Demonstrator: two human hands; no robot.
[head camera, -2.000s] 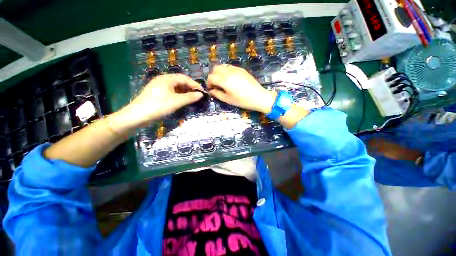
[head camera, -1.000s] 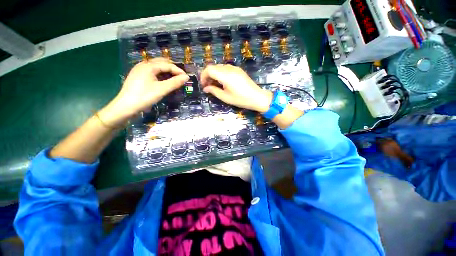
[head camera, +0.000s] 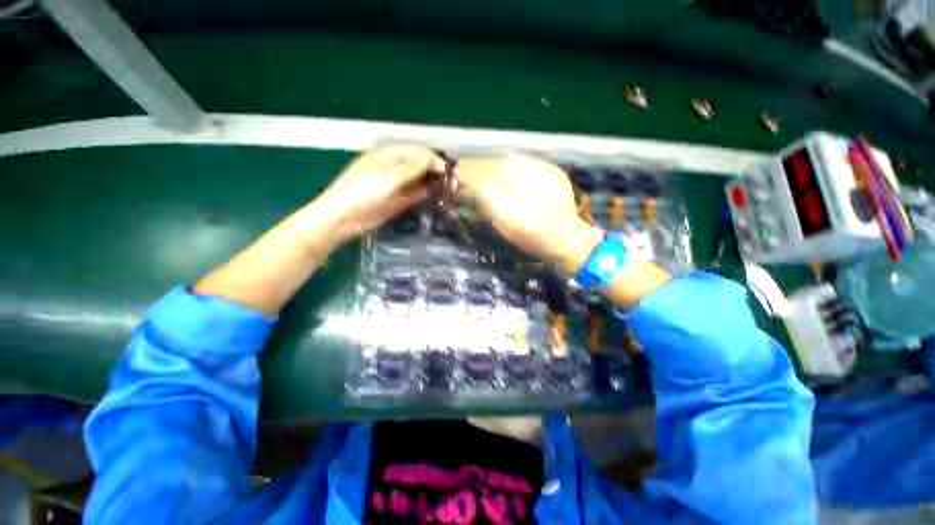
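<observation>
My left hand (head camera: 390, 187) and my right hand (head camera: 523, 203) meet over the far edge of the clear blister tray (head camera: 431, 342). Their fingertips pinch a small dark display module (head camera: 445, 183) between them; it is blurred and partly hidden by the fingers. The tray's pockets hold rows of dark modules. Orange-gold flex cables (head camera: 559, 334) show on its right side. My right hand and wrist hide part of the tray's far rows.
A pale metal rail (head camera: 308, 133) runs behind the tray. Several small loose pieces (head camera: 638, 96) lie on the green surface beyond it. At the right are a power supply (head camera: 764, 215) with red digits, a white power strip (head camera: 817, 330) and a teal fan (head camera: 887, 292).
Both hands have moved to the tray's far edge, and the view has shifted. The green-lit marks on the module no longer show. The black tray at left has gone from view since the oldest frame.
</observation>
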